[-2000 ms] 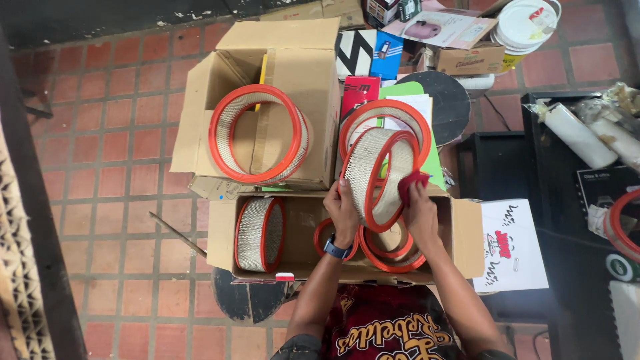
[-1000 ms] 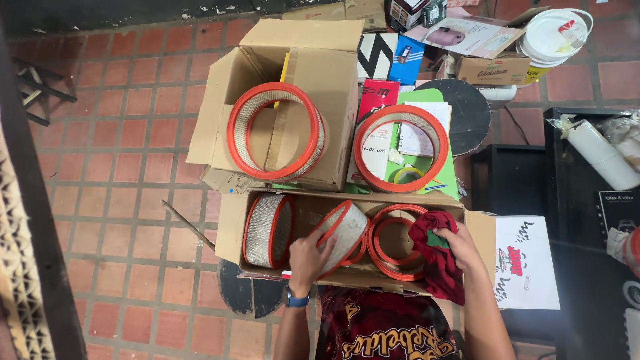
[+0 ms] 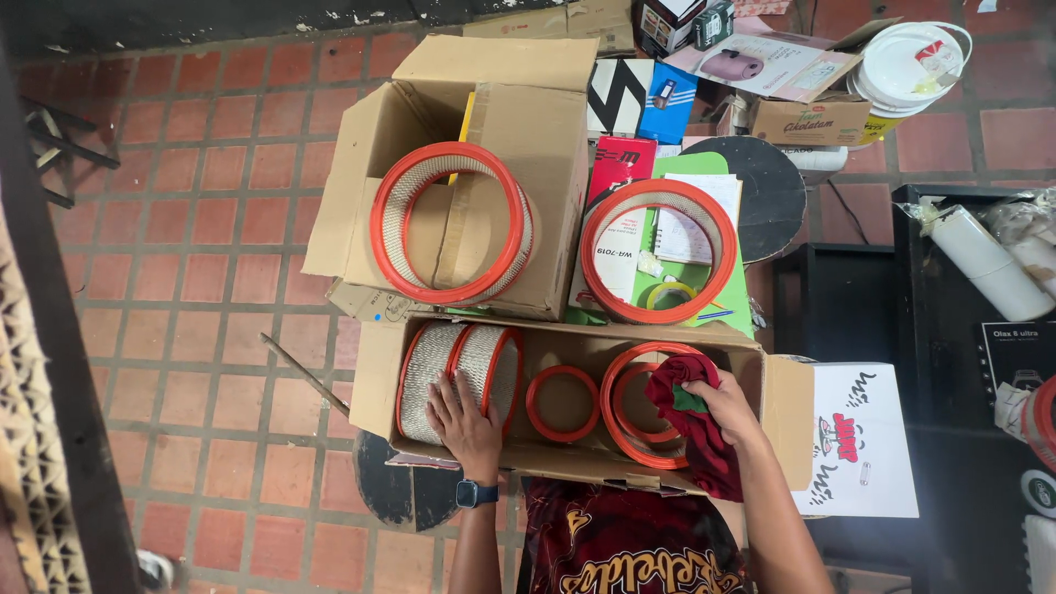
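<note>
My left hand [image 3: 468, 425] lies flat, fingers spread, on two round air filters [image 3: 487, 363] with orange rims, side by side on edge at the left end of a long cardboard box [image 3: 569, 330]. My right hand [image 3: 730, 406] grips a dark red cloth [image 3: 701, 445] with a green patch, over the box's right end. Beneath the cloth lies a larger orange-rimmed filter [image 3: 615, 412] with a smaller ring inside it. A small orange ring [image 3: 532, 404] lies mid-box. Another filter [image 3: 381, 223] leans on the open carton behind, and one more [image 3: 726, 247] rests on the green surface.
An open carton [image 3: 544, 206] stands behind the long box. A spiral notebook [image 3: 681, 239], a yellow tape roll [image 3: 660, 290] and a red and white box [image 3: 619, 165] lie beside it. White buckets [image 3: 899, 70] stand back right. A black shelf [image 3: 924, 330] is at the right.
My left hand has moved left, and the filter it held now stands against the one at the box's left end. Two seconds ago both hands were at a raised filter. The cloth remains in my right hand.
</note>
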